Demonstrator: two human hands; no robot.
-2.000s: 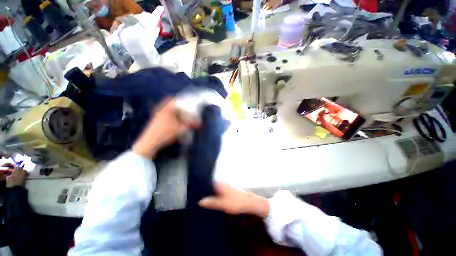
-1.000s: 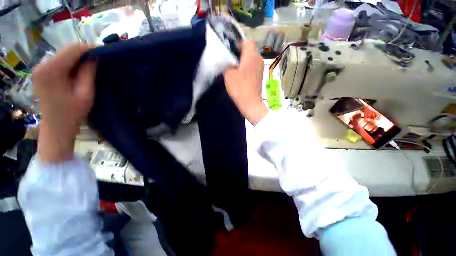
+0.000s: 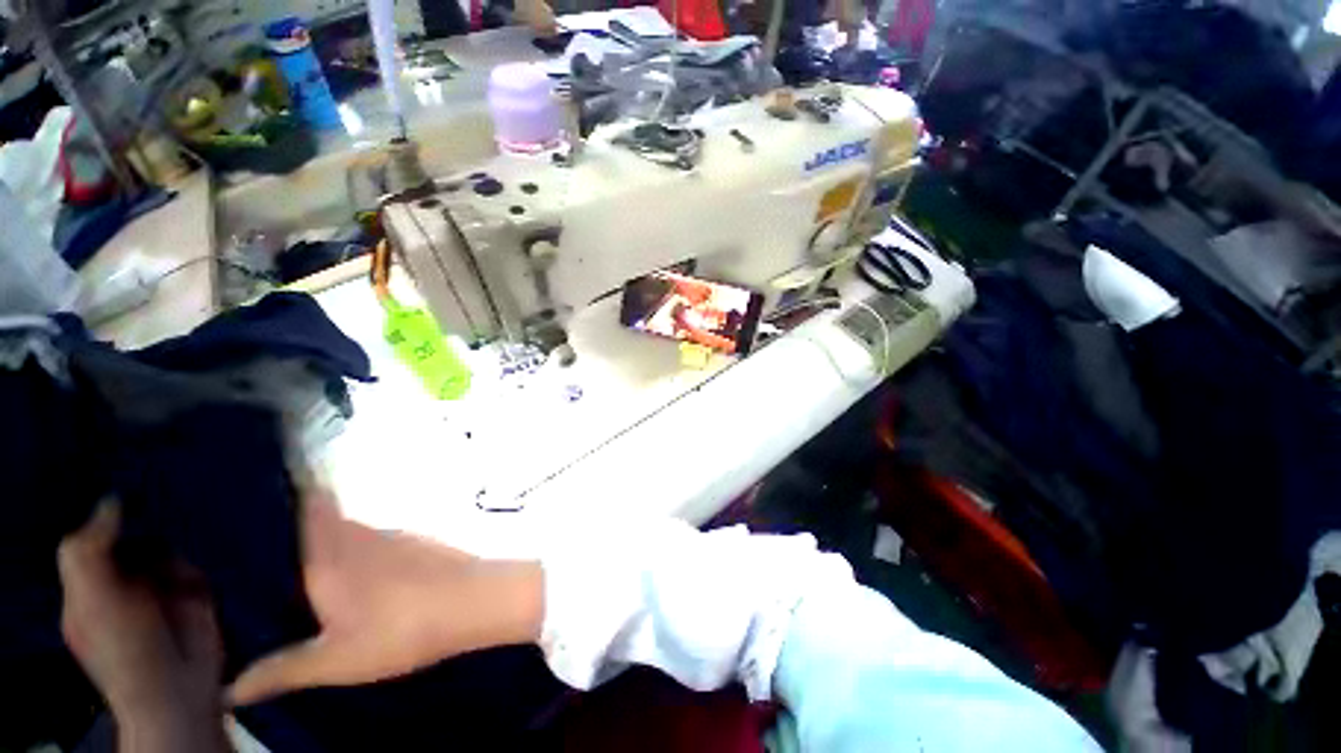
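Observation:
The dark navy garment (image 3: 221,486) is bunched at the left of the view, partly cut off by the edge. My left hand (image 3: 140,633) grips its lower part, fingers partly hidden by cloth. My right hand (image 3: 375,596) is beside it at the garment's right edge, thumb below and fingers behind the cloth. The cream-white JACK sewing machine (image 3: 662,206) stands to the right of the garment, with a lime green tag (image 3: 427,350) hanging at its head. The garment is away from the needle area.
A smartphone (image 3: 691,313) with a lit screen lies under the machine arm. Black scissors (image 3: 893,268) lie at the table's right end. A lilac lidded bottle (image 3: 525,111) stands behind the machine. Dark garments (image 3: 1235,427) are heaped on the right, near a red-orange rim (image 3: 1000,566).
The view has turned right. Both hands have come down and closer together with the garment, which was spread between them and now hangs bunched at the left.

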